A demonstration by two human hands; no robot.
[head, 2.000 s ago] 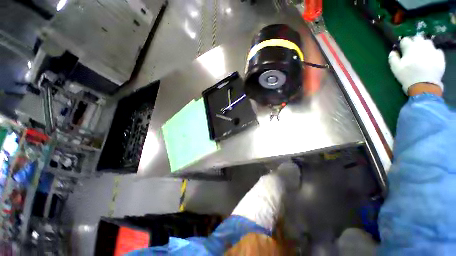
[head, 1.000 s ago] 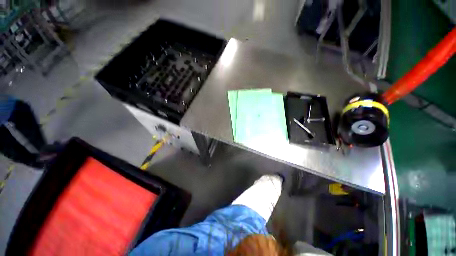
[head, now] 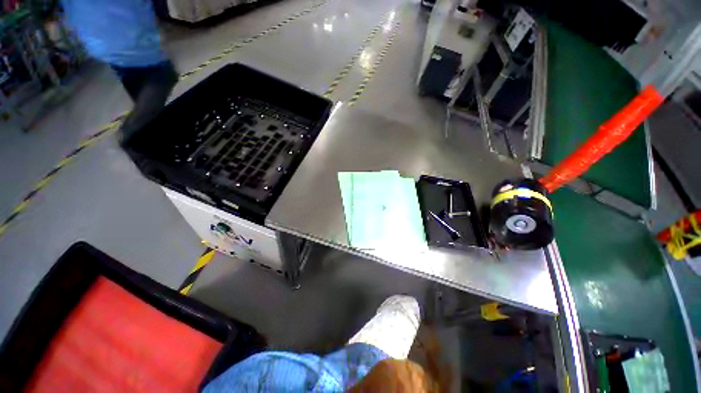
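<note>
Pale green cover plates [head: 383, 211] lie slightly overlapped on the steel bench. A shallow black tray [head: 452, 213] holding slim metal pieces is beside them. My left hand [head: 393, 318], in a white glove, is below the bench's front edge, short of the plates. Its fingers are foreshortened and I cannot tell their pose. My right hand is out of the picture. A black carrier with a pale green piece [head: 647, 372] is on the green belt at the lower right, cut off by the edge.
A black reel-like device [head: 521, 219] with a yellow band stands at the bench corner by the conveyor [head: 615, 261]. A deep black tote [head: 250, 146] is left of the bench, a red-lined tote [head: 127, 338] lower left. A person [head: 123, 38] is at the upper left.
The view has swung left, away from the conveyor, and my right hand has left the picture. My left hand stays low before the bench. The person at the upper left shows more.
</note>
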